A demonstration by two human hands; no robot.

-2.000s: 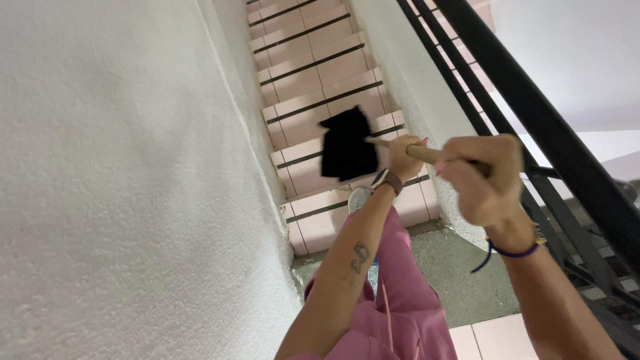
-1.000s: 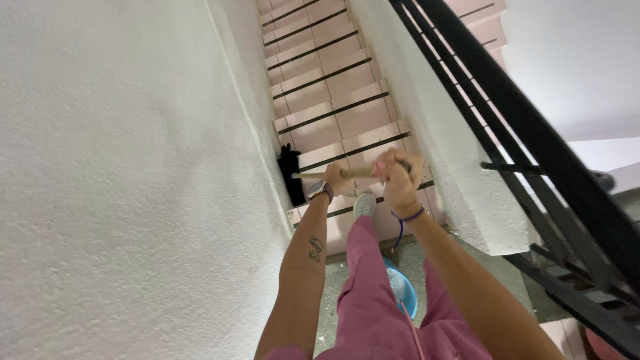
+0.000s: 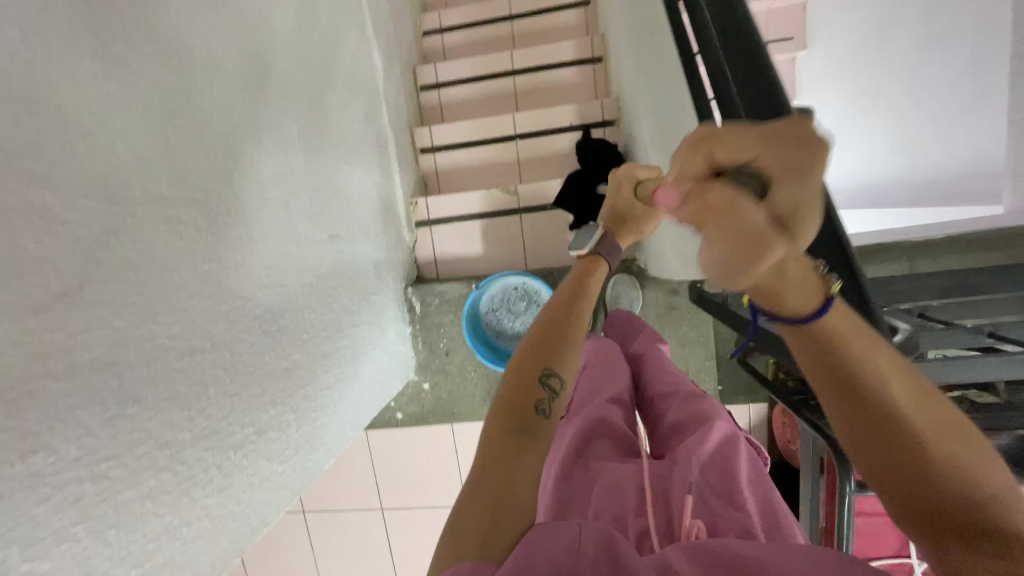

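Note:
Both my hands grip one wooden pole (image 3: 646, 190). My left hand (image 3: 629, 206), with a watch on its wrist, holds it lower down, close beside a black cloth (image 3: 590, 180). The cloth lies against the right side of the lower pink-tiled steps; how it joins the pole is hidden behind my left hand. My right hand (image 3: 748, 200), somewhat blurred, is wrapped around the upper part of the pole, near the camera. A blue bucket (image 3: 470, 326) with foamy, speckled water stands on the grey landing at the foot of the steps, left of my shoe (image 3: 623, 294).
Pink-tiled stairs (image 3: 472, 164) with dark edge strips rise ahead between a rough white wall (image 3: 200, 240) on the left and a low white wall (image 3: 648, 120). A black handrail (image 3: 744, 60) runs along the right. A dark metal rack (image 3: 944, 300) stands at the lower right.
The black cloth has moved from the left side of the steps to the right side. Both hands still hold the pole. The view has shifted, and the bucket now shows left of my legs.

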